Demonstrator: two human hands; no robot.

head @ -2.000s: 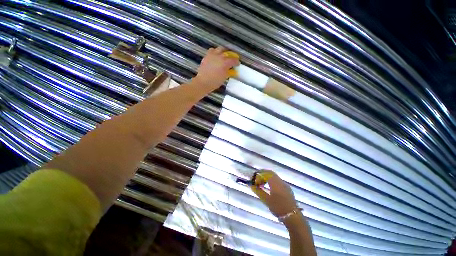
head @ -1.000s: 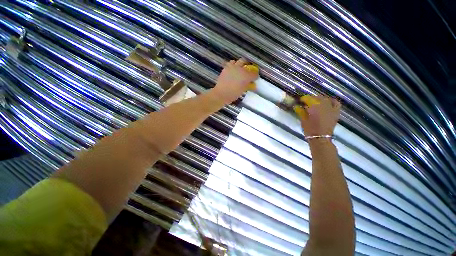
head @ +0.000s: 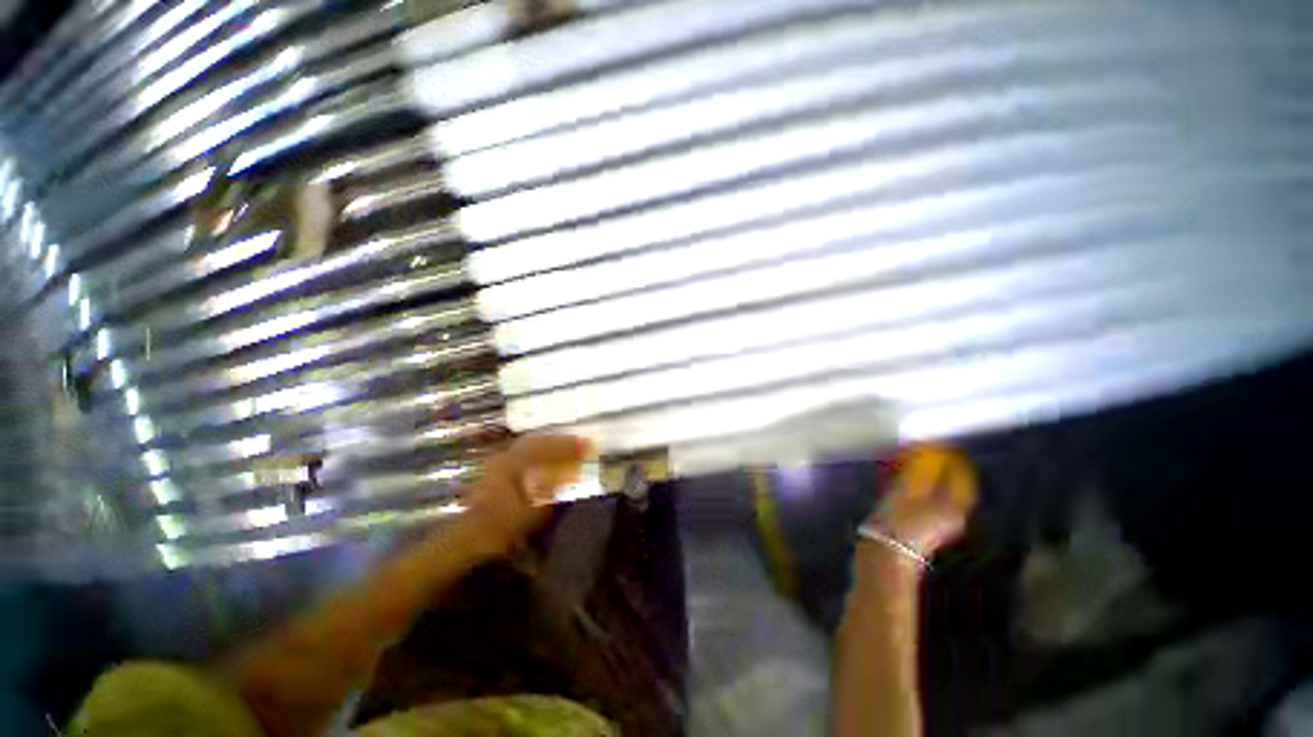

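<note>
The picture is blurred. White cloth (head: 749,245) lies in parallel ridges over long silver metal bars (head: 281,324), its left edge crossing them. My left hand (head: 536,468) is at the near left corner of the cloth, fingertips close to its edge. A small metal clip (head: 634,472) sits on the near edge beside it. My right hand (head: 929,497), with a yellow-orange finger cot and a bracelet, is at the near edge further right, touching or very close to the cloth. Blur hides whether either hand grips it.
Bare bars fill the left side, with blurred clips (head: 310,216) on them. Another blurred clip (head: 540,15) is on the cloth at the top. Below the near edge are a dark floor with a yellow line (head: 775,533) and indistinct grey shapes at the lower right.
The view has swung to the near side of the rack. Both hands have left the far edge of the cloth, the right one leaving the clip there, and are now at the near edge.
</note>
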